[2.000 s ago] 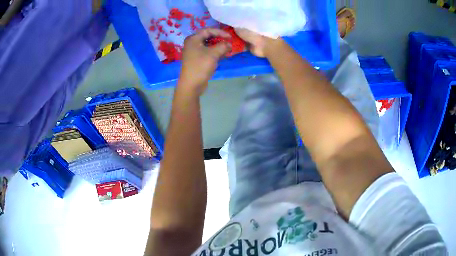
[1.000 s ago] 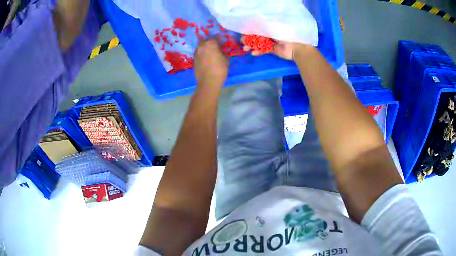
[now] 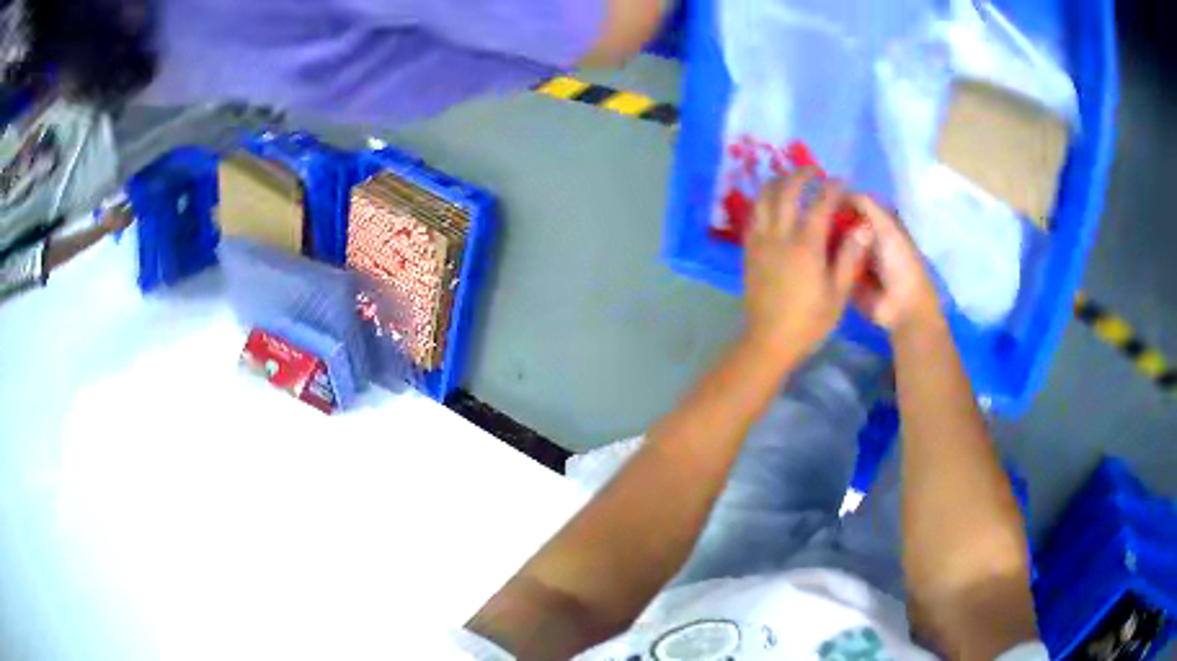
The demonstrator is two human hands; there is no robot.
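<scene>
Small red plastic parts [image 3: 731, 213] lie in a pile and loose on a thin white sheet [image 3: 807, 78] in a blue tray [image 3: 694, 168]. My right hand [image 3: 897, 274] is cupped around a handful of red parts near the tray's front edge. My left hand [image 3: 790, 265] is palm down beside it, its fingers bent over red parts and close to my right hand. Whether my left hand grips any is hidden by its fingers and blur. A crumpled white plastic sheet [image 3: 975, 252] and a brown cardboard piece [image 3: 1004, 145] lie at the tray's right.
Blue totes stand on the floor at left, one with patterned red-and-white cards [image 3: 400, 265]. A clear-grey plastic tray [image 3: 291, 291] and a red box [image 3: 287, 368] are near them. A person in a purple sleeve [image 3: 374, 58] is at the upper left. More blue totes [image 3: 1104, 529] stand lower right.
The view has turned, so the tray and my hands now show further right. My left hand has come from the loose pile to beside my right hand. The cardboard in the tray now shows.
</scene>
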